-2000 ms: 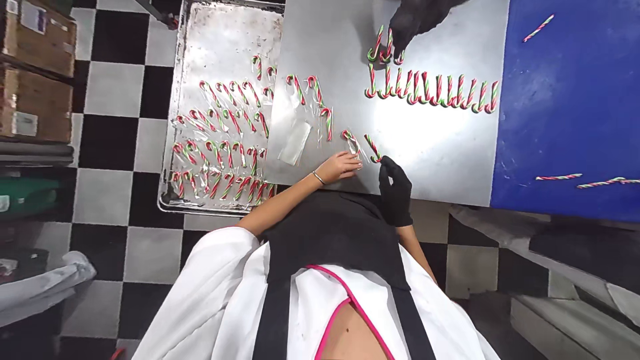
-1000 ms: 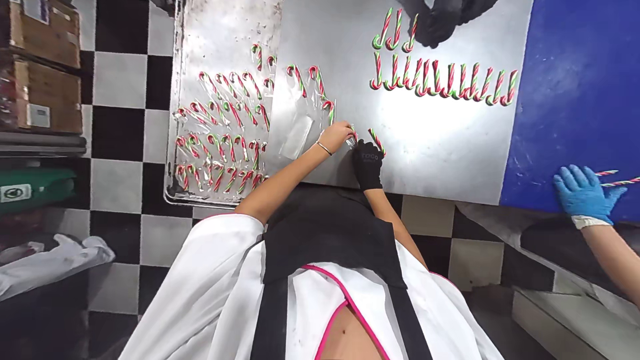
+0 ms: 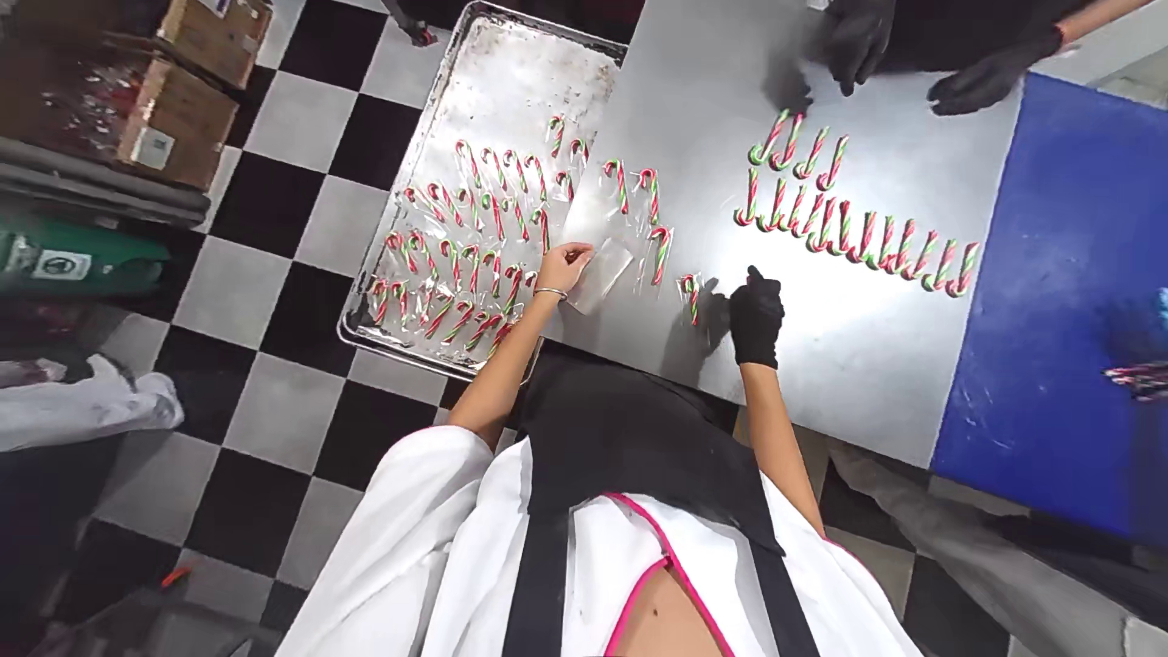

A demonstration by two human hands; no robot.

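My bare left hand (image 3: 566, 265) is at the edge of a stack of clear plastic bags (image 3: 602, 276) on the metal table; whether its fingers grip a bag cannot be told. My right hand (image 3: 756, 315), in a black glove, hovers over the table, fingers partly curled, with no candy cane visible in it. Between the hands lies a wrapped candy cane (image 3: 692, 297). More wrapped canes (image 3: 659, 254) lie beyond the bags. Unwrapped red, green and white candy canes (image 3: 826, 224) form rows at the right. A metal sheet tray (image 3: 511, 41) holds rows of wrapped canes.
A co-worker's black-gloved hands (image 3: 981, 84) are at the table's far side. A blue surface (image 3: 1049, 365) adjoins the metal table (image 3: 703, 100) at the right, with a blurred blue glove near candy sticks (image 3: 1141, 379). Cardboard boxes (image 3: 182, 119) and a green bin (image 3: 100, 260) stand at the left.
My left hand has moved left from the wrapped cane to the bags. My right hand has moved away from that cane. Another cane now stands in the co-worker's short upper row. The view has turned.
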